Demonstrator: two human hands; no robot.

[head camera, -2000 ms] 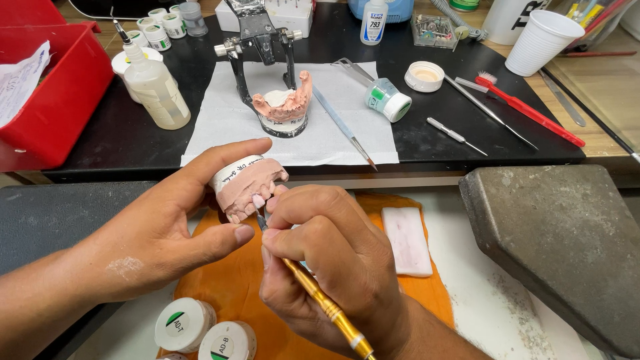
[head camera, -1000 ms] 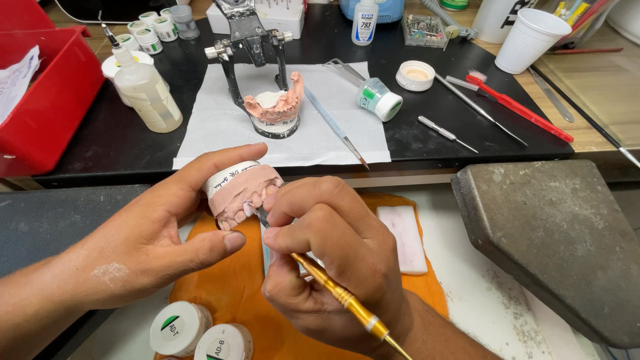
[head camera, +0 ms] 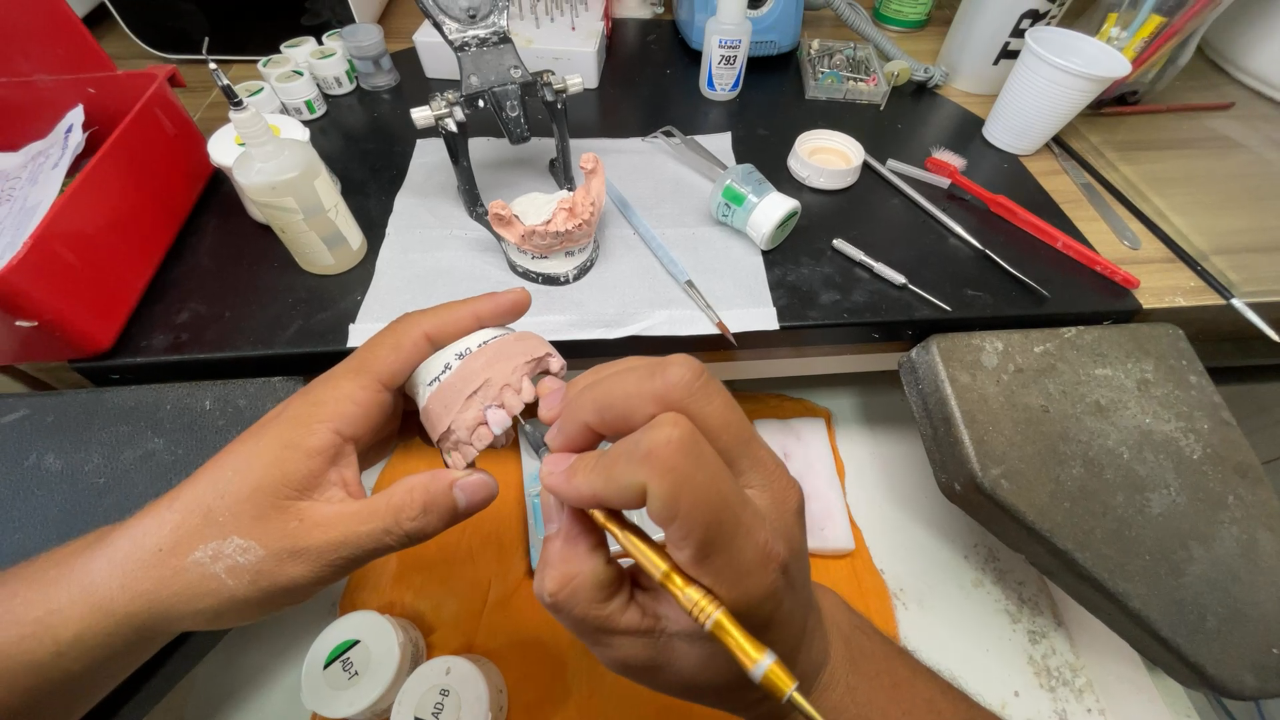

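My left hand (head camera: 340,480) holds a pink and white plaster dental model (head camera: 480,385) between thumb and fingers, its teeth facing down and to the right. One tooth on it is paler, with a lilac tint. In my right hand (head camera: 680,500) is a gold-handled fine brush or instrument (head camera: 700,600), gripped like a pen. Its thin tip is close beside the pale tooth; whether they touch I cannot tell. Beyond my hands, a second pink dental model (head camera: 550,230) rests in a black metal articulator (head camera: 510,110) on white paper (head camera: 400,270).
A blue-handled brush (head camera: 650,240), tipped jar (head camera: 755,205), probe (head camera: 890,272) and red toothbrush (head camera: 1040,225) lie on the black bench. Dropper bottle (head camera: 300,200) and red bin (head camera: 110,200) stand left. Lidded jars (head camera: 362,665) are below, on orange cloth. A grey armrest (head camera: 1090,500) is right.
The model in my left hand has tilted, and its pale tooth shows more plainly than one second ago. My right hand keeps its hold on the gold instrument near the teeth.
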